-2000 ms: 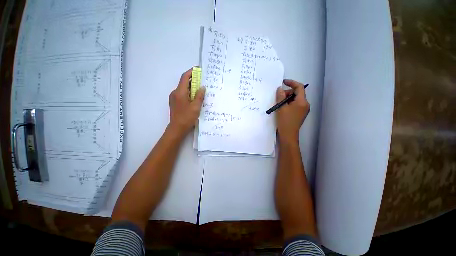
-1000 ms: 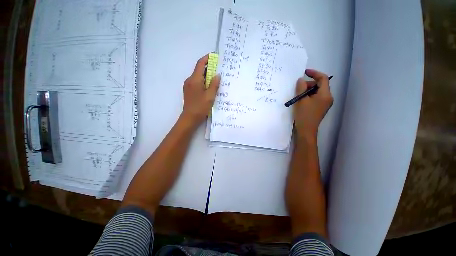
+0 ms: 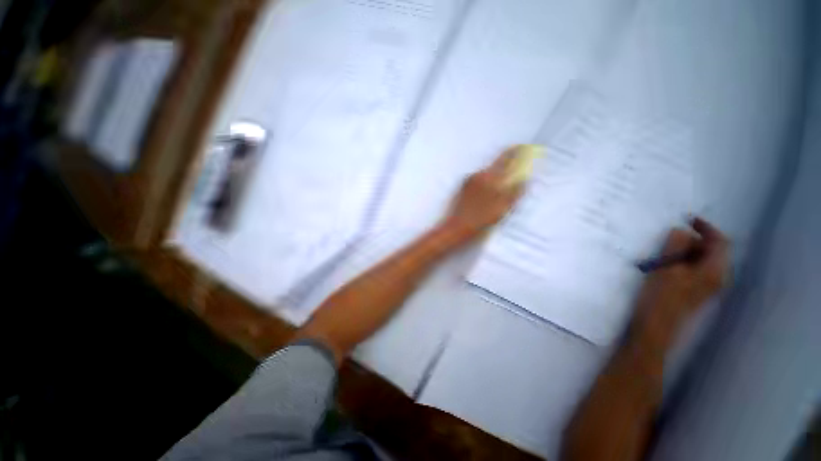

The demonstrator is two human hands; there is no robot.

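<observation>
The frame is blurred by motion. My left hand (image 3: 486, 195) holds the left edge of the handwritten sheets (image 3: 576, 225), with a small yellow strip (image 3: 524, 165), perhaps a tape measure, held against that edge. My right hand (image 3: 689, 266) is at the right side of the sheets and holds a dark pen (image 3: 664, 261), its tip pointing left toward the paper. The figures on the top sheet are too blurred to read. The sheets are over the white marker paper (image 3: 486, 347).
A grey metal table weight (image 3: 230, 185) lies on the printed marker paper (image 3: 333, 117) at the left. White papers (image 3: 124, 103) lie at the far left, past a strip along the brown table (image 3: 193, 117). A paper curve edges the right side.
The view has turned and shifted left, so the hands and sheets appear further right and tilted. The far-left papers have come into view. Both hands keep their holds.
</observation>
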